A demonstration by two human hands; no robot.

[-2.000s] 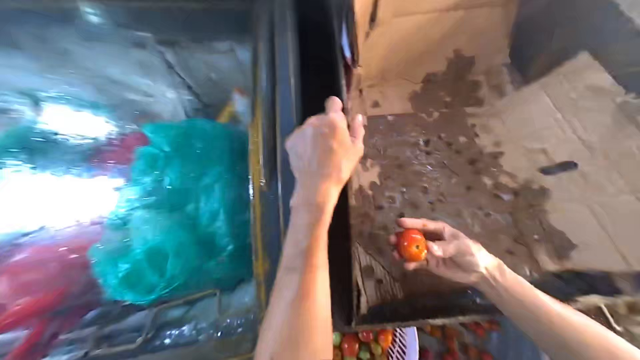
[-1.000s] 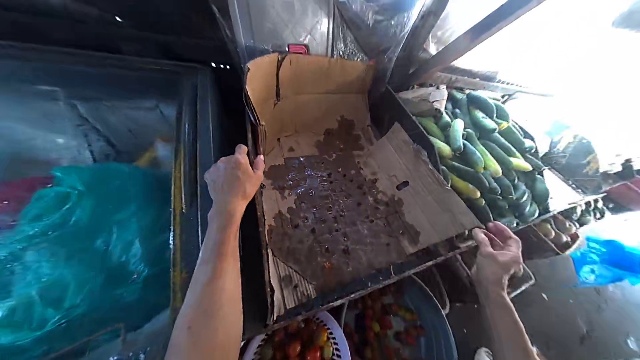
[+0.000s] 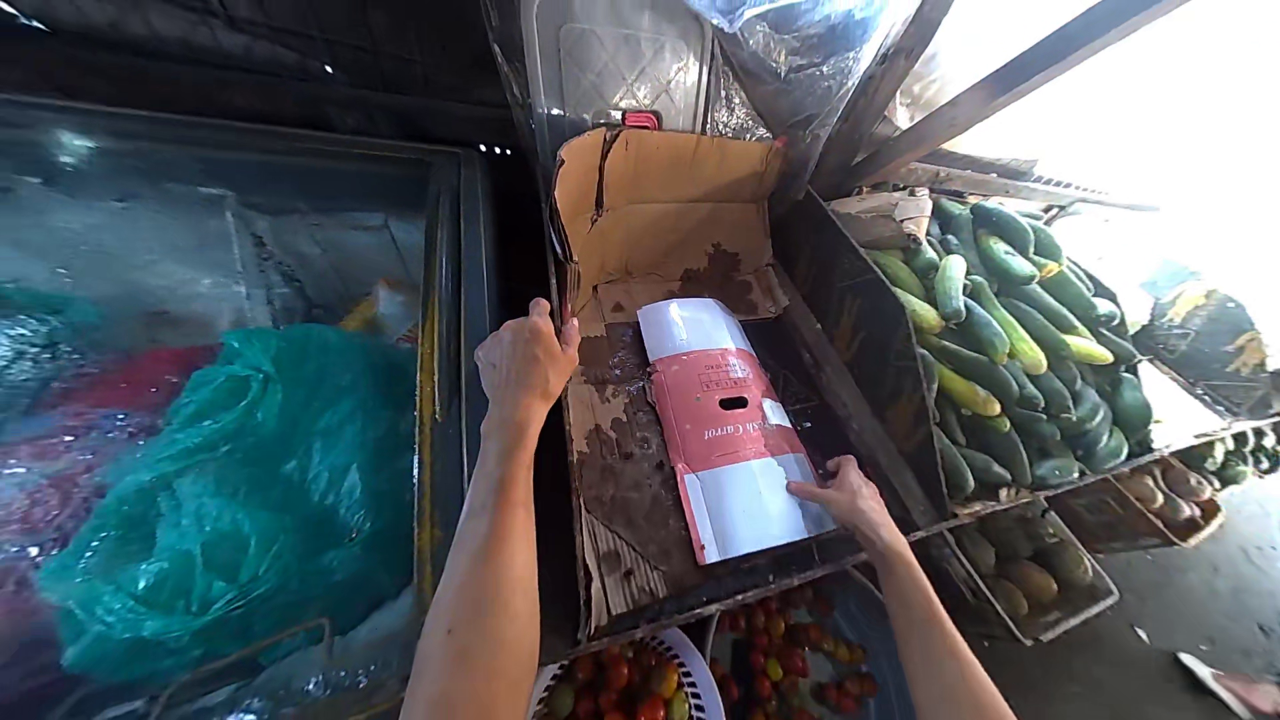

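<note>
My left hand grips the left edge of a wooden bin lined with brown cardboard. A red and white printed cardboard piece with a hand slot lies on the bin's floor, over damp, stained cardboard. My right hand is at that piece's lower right edge, thumb over its white part; the fingers are partly hidden, so whether they pinch it cannot be told. Tomatoes fill a white plastic basket below the bin's front edge, and more tomatoes lie in a container beside it.
Dark green and yellowish cucumbers are piled in the bin on the right. Below them stands a crate of brownish produce. A glass-topped case on the left holds a green plastic bag. Wooden posts rise at the back right.
The loose liner piece that lay brown side up now shows its red and white side. My right hand has moved from the bin's front right corner onto it. The tomato held earlier is gone from that hand.
</note>
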